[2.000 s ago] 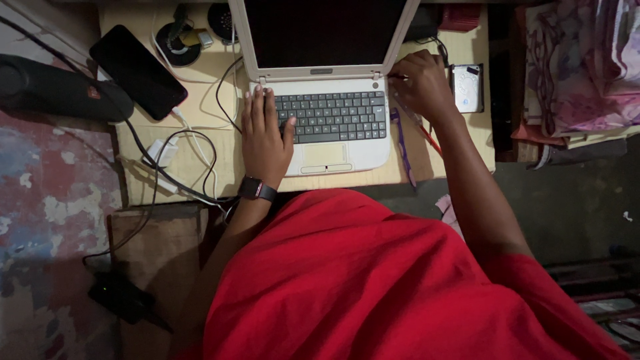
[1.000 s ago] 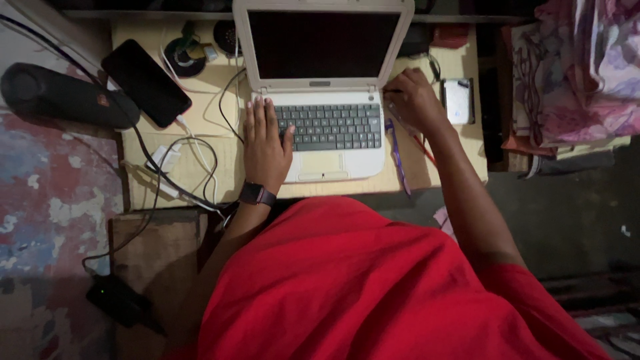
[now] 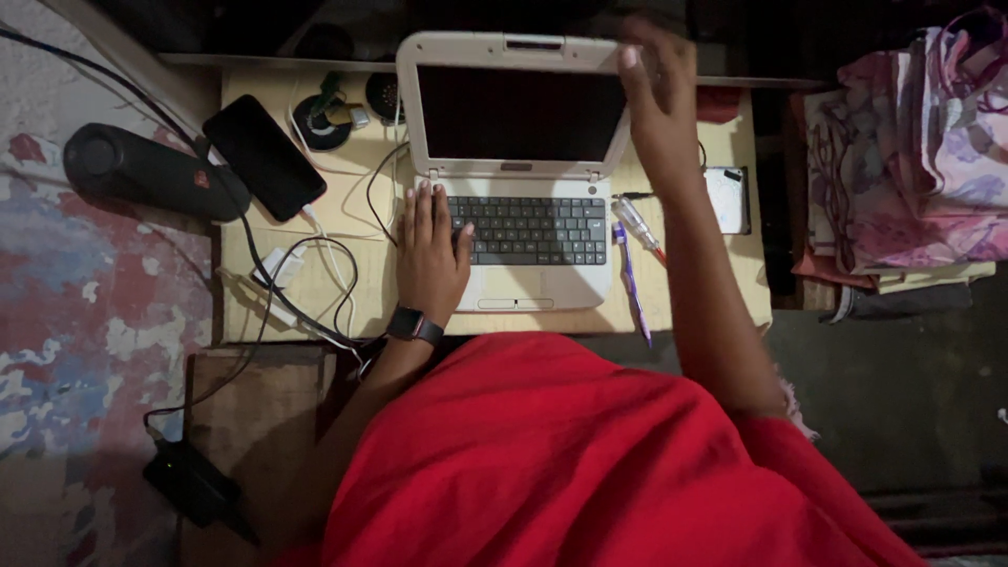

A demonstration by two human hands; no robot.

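Observation:
A small white laptop point(image 3: 543, 287) lies unfolded on the pale wooden table, its screen point(image 3: 520, 114) dark. My left hand point(image 3: 433, 252), with a dark smartwatch point(image 3: 415, 325) on the wrist, rests flat on the left part of the keyboard point(image 3: 528, 228), fingers slightly apart. My right hand point(image 3: 660, 102) is raised at the screen's upper right corner, blurred, fingers spread; whether it touches the lid I cannot tell. A black cable plug point(image 3: 632, 194) sits at the laptop's right side. Near it lie a clear-handled screwdriver point(image 3: 636, 223) and a purple toothbrush point(image 3: 630, 279).
Left of the laptop are a black smartphone point(image 3: 264, 157), a cylindrical speaker point(image 3: 153, 172), a white charger point(image 3: 281, 266) and tangled cables. A black power adapter point(image 3: 193, 482) lies lower left. At right are a white-faced drive-like object point(image 3: 727, 201) and folded fabrics point(image 3: 921, 173).
My right hand has moved from the laptop's right side up to the screen's upper right corner. The plug it covered is now visible. My left hand stays on the keyboard.

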